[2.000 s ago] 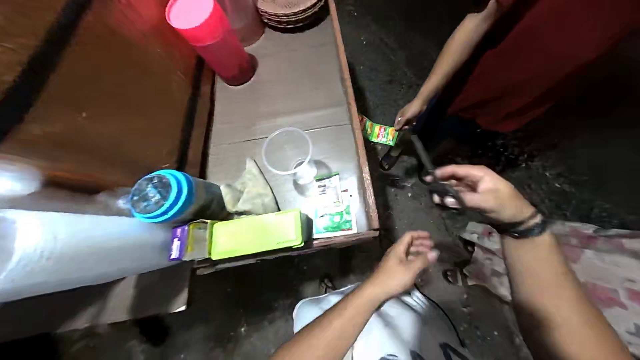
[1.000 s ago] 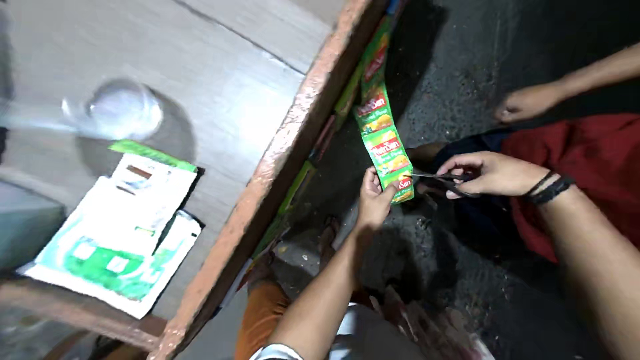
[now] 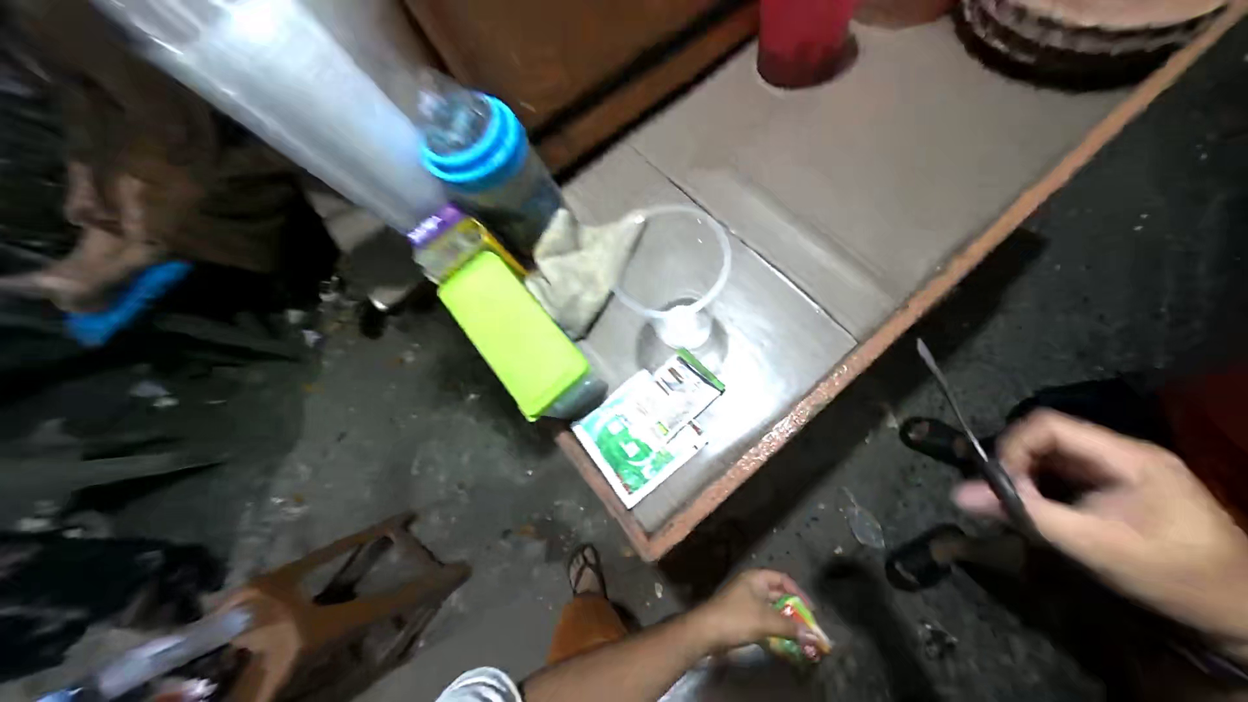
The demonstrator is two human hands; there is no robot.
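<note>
My left hand [image 3: 751, 606], below the table corner, is closed on a small green, red and yellow sachet packet [image 3: 801, 629]. To the right of the table edge, my right hand [image 3: 1092, 487] holds a pair of scissors [image 3: 965, 419] by the dark handle, the metal tip pointing up and left. Green and white printed packets [image 3: 634, 453] lie at the table corner beside a clear plastic cup [image 3: 682, 322]. A lime-green lidded container [image 3: 512, 336] stands left of them, near a crumpled beige cloth [image 3: 583, 263].
The tiled tabletop [image 3: 809, 263] has a raised wooden rim. A blue-lidded jar [image 3: 507, 166], a red container [image 3: 801, 39] and stacked woven items [image 3: 1082, 39] stand on it. A brown plastic stool [image 3: 331, 604] is lower left. A person's foot [image 3: 107, 253] shows at left.
The strip of green sachets was stretched out at the scissors one second ago; now a small bunched packet is in my left hand. My hands have moved apart. The view has shifted widely.
</note>
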